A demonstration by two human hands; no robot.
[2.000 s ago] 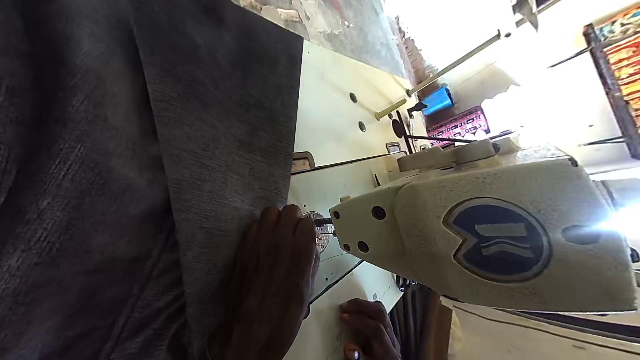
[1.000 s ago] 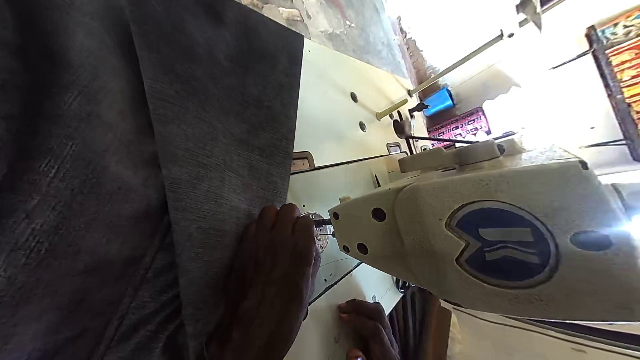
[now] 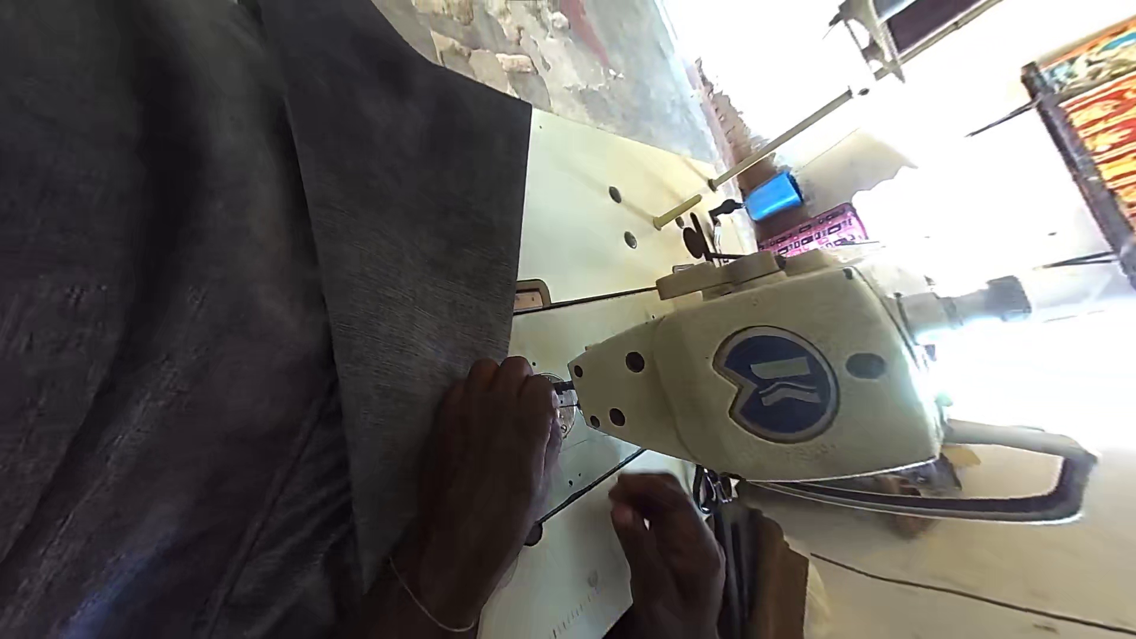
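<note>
A large piece of dark grey fabric [image 3: 408,222] spreads over the left of the view and onto the pale bed [image 3: 586,213] of a sewing machine. My left hand [image 3: 488,453] lies on its edge with bent fingers, close beside the round needle plate [image 3: 564,413] and presser foot [image 3: 564,387]; its fingertips are partly hidden. The machine's cream head [image 3: 692,373], with a blue emblem, juts in from the right. Below it, over the bed, my right hand [image 3: 666,541] is loosely curled, a gap between thumb and finger, with nothing seen in it and apart from the fabric.
Behind the machine are a thread-stand rod [image 3: 781,140], a blue object [image 3: 774,197] and a pink patterned item [image 3: 821,232]. A worn, peeling wall or floor surface [image 3: 568,53] shows beyond the bed. Dark and brown material [image 3: 763,568] hangs beside my right hand.
My right hand has moved up in the view, toward the machine head, and more of it shows. My left hand remains on the fabric by the needle plate. The view has shifted slightly.
</note>
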